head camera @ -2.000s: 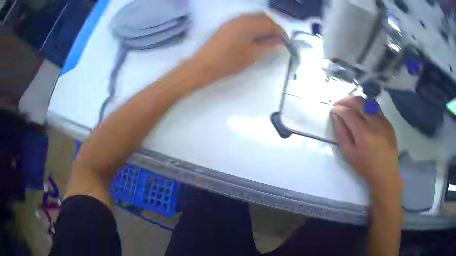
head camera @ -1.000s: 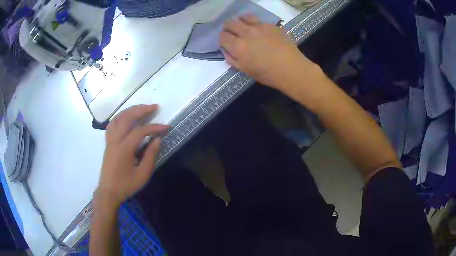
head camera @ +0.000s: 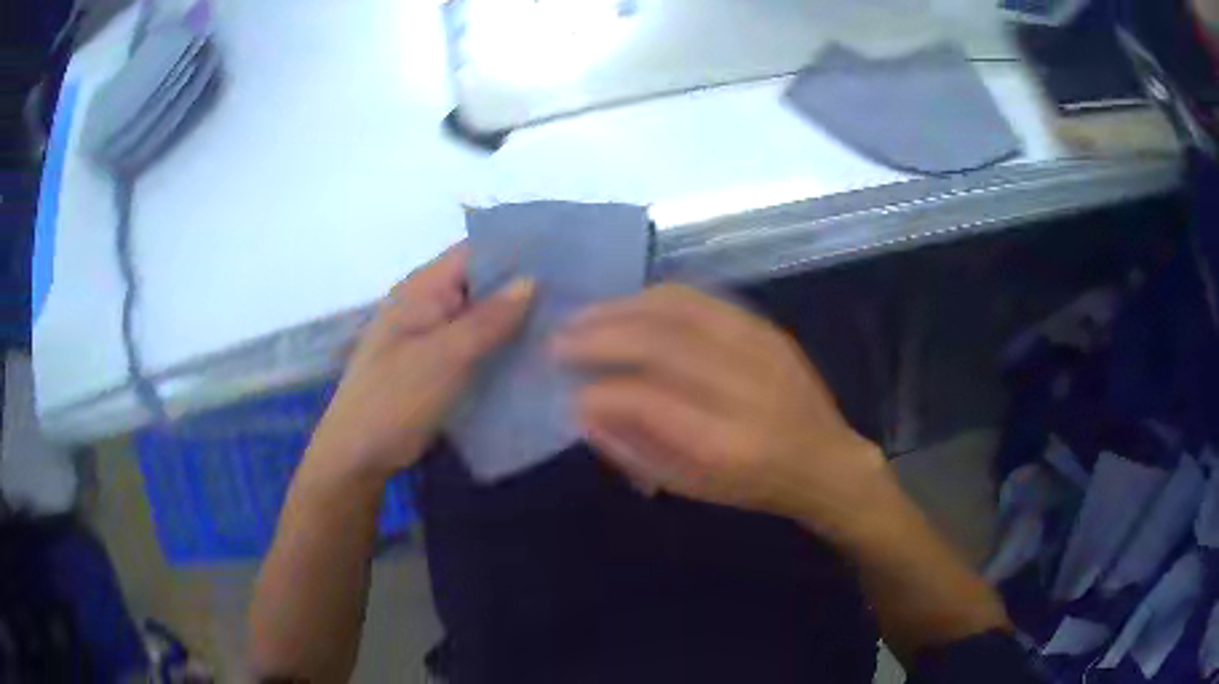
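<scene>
A blue-grey cut panel [head camera: 568, 247] is held up over the table's front edge and my lap. My left hand [head camera: 421, 361] grips its left side, thumb on top. My right hand [head camera: 709, 401] is blurred and lies over the panel's right side, fingers towards its middle; whether it grips the fabric cannot be told. A fan-shaped stack of cut panels [head camera: 916, 107] lies at the right near the table edge. Sewn panels [head camera: 158, 100] lie in a bundle at the far left, with a grey thread chain [head camera: 128, 267] hanging to the front edge.
The machine bed [head camera: 562, 60] with its dark corner notch [head camera: 475, 130] is at the top; the machine head is out of view. A ruler strip [head camera: 856, 230] runs along the front edge. A blue basket [head camera: 214, 488] is below left. Loose cut pieces [head camera: 1136, 535] are at lower right.
My right hand has left the panel stack and come to the middle. My left hand now holds a panel between both hands. The view has turned, and the machine head has left the picture.
</scene>
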